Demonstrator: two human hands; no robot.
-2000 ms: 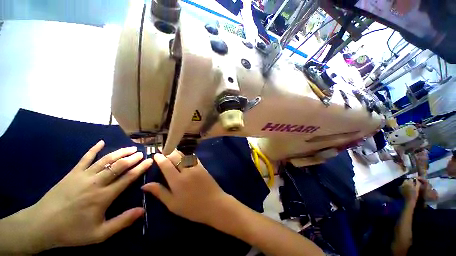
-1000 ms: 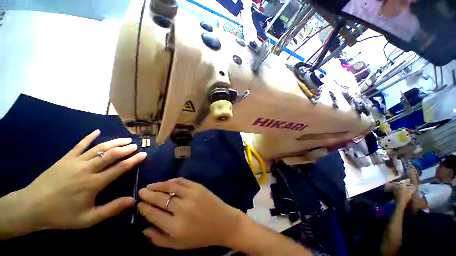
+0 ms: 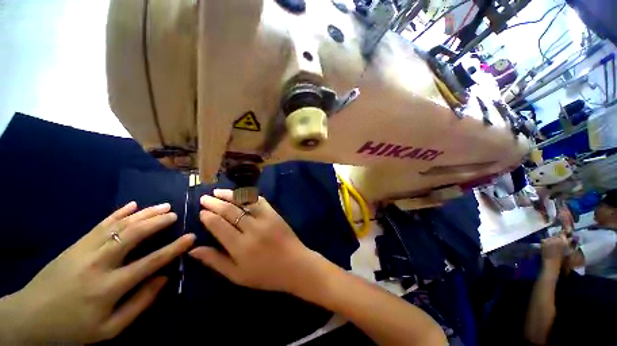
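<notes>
A dark navy garment panel (image 3: 61, 176) lies under the head of the cream sewing machine (image 3: 250, 81). A thin pale line (image 3: 183, 263) runs down the panel towards the presser foot (image 3: 194, 180), which is partly hidden by the machine head. My left hand (image 3: 101, 270) lies flat on the cloth left of the line, fingers spread. My right hand (image 3: 254, 243) rests on the cloth right of the line, its fingertips just below the foot. Both hands press on the cloth without gripping it. The needle cannot be made out.
Yellow scissor handles (image 3: 354, 208) show beside the machine base. A pile of dark cloth pieces (image 3: 429, 243) lies right of the base. Another person's arm (image 3: 551, 290) is at the far right, near another machine (image 3: 551, 170). A dark screen edge is at the top right.
My right hand has moved up the cloth to near the foot. My left hand sits slightly lower, with its fingers lower on the cloth. The view has come closer to the machine head.
</notes>
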